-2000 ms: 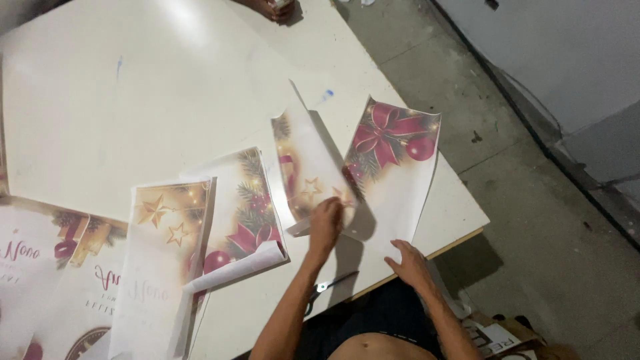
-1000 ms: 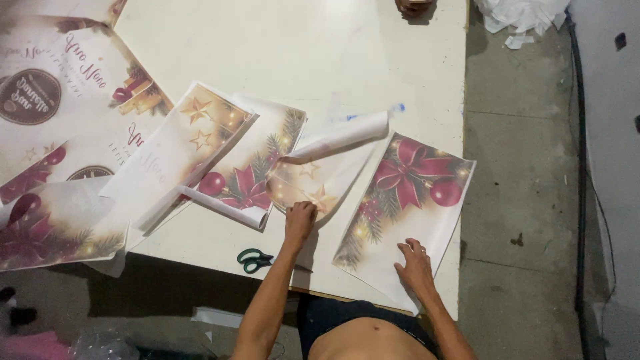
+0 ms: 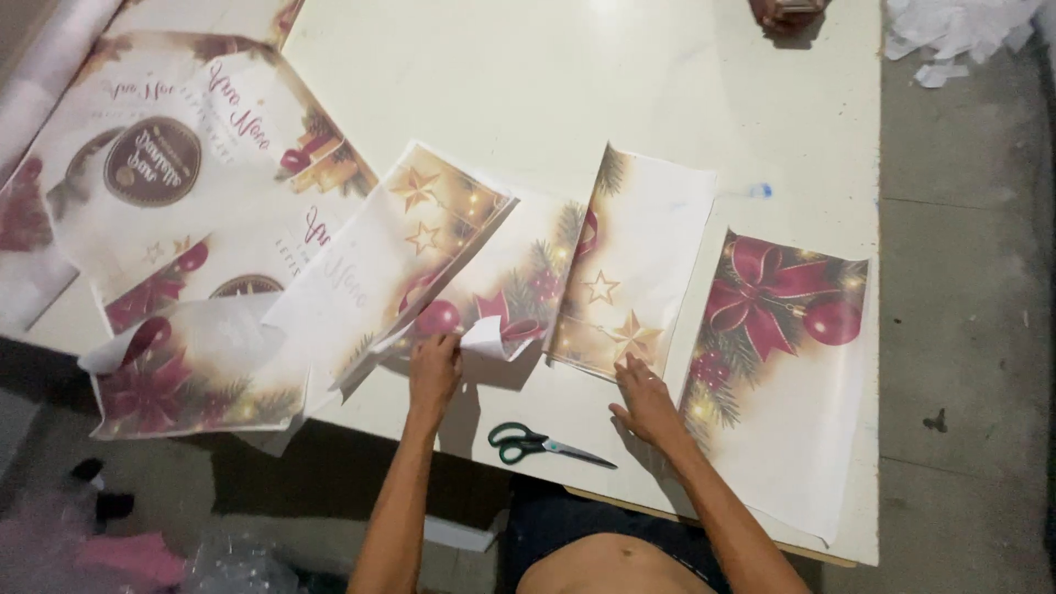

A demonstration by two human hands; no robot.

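My left hand (image 3: 435, 371) has its fingers at the lower edge of a printed sheet with a red bauble and ribbon (image 3: 528, 256); whether it pinches the edge is unclear. My right hand (image 3: 648, 400), fingers spread, touches the bottom edge of a sheet with gold stars (image 3: 652, 239). To its right lies a sheet with a large red bow (image 3: 792, 396). Scissors with dark green handles (image 3: 540, 445) rest between my hands near the table edge. Another star-printed sheet (image 3: 445, 198) overlaps the sheets on the left.
Large printed sheets with lettering (image 3: 272, 198) cover the left of the white table (image 3: 511, 82). A curled sheet (image 3: 206, 363) overhangs the front edge. A person's hand (image 3: 789, 12) is at the far edge. White scraps (image 3: 957, 33) lie on the floor at right.
The star sheet under my left hand before now lies flatter, left of the bow sheet. My left hand has moved left to the neighbouring sheet, and my right hand from the bow sheet to the star sheet.
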